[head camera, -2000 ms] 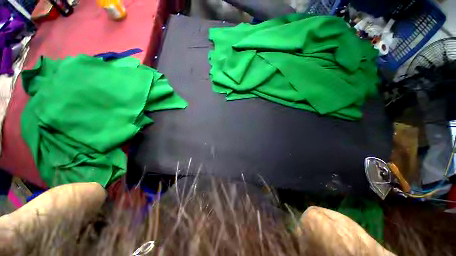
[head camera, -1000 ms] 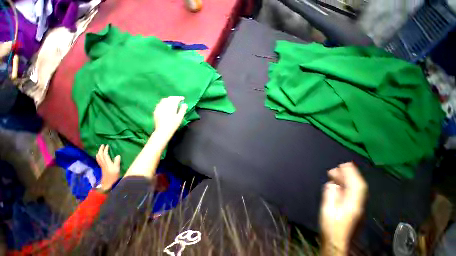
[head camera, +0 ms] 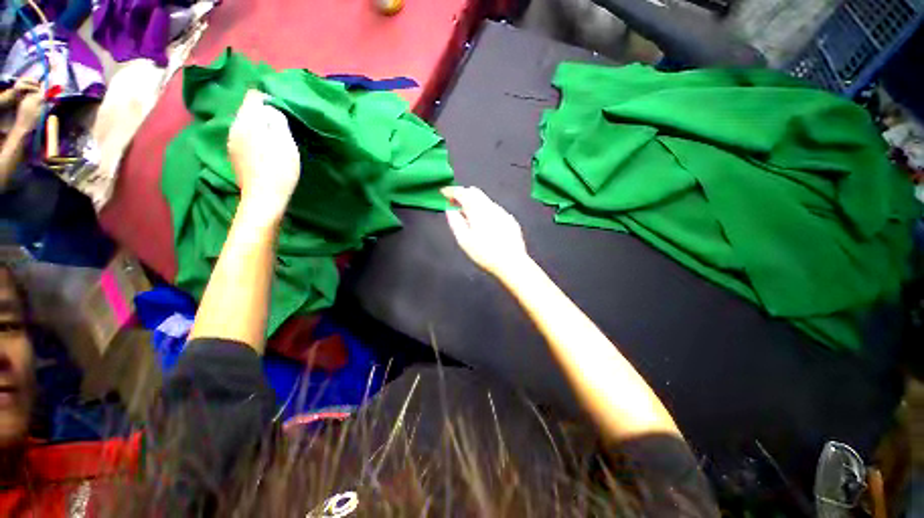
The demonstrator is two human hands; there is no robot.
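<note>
A crumpled pile of green garments (head camera: 355,192) lies at the left, on the red cloth and over the left edge of the black ironing pad (head camera: 476,293). My left hand (head camera: 263,147) is on the upper left of this pile, its fingers closed on a fold of green cloth that is raised. My right hand (head camera: 486,231) is above the pad at the pile's right corner, its fingertips near the cloth edge; whether they touch it is unclear. A second green garment pile (head camera: 709,182) lies on the right part of the pad.
The steam iron (head camera: 841,481) is at the lower right, partly cut off. A blue plastic basket (head camera: 861,46) stands at the top right. A person in red (head camera: 71,470) is close at the lower left. Blue cloth (head camera: 329,384) lies below the left pile. Hair covers the bottom edge.
My left hand has moved up and left over the pile and lifted a fold. My right hand has moved left to the pile's corner. The other person's hand has left the pile.
</note>
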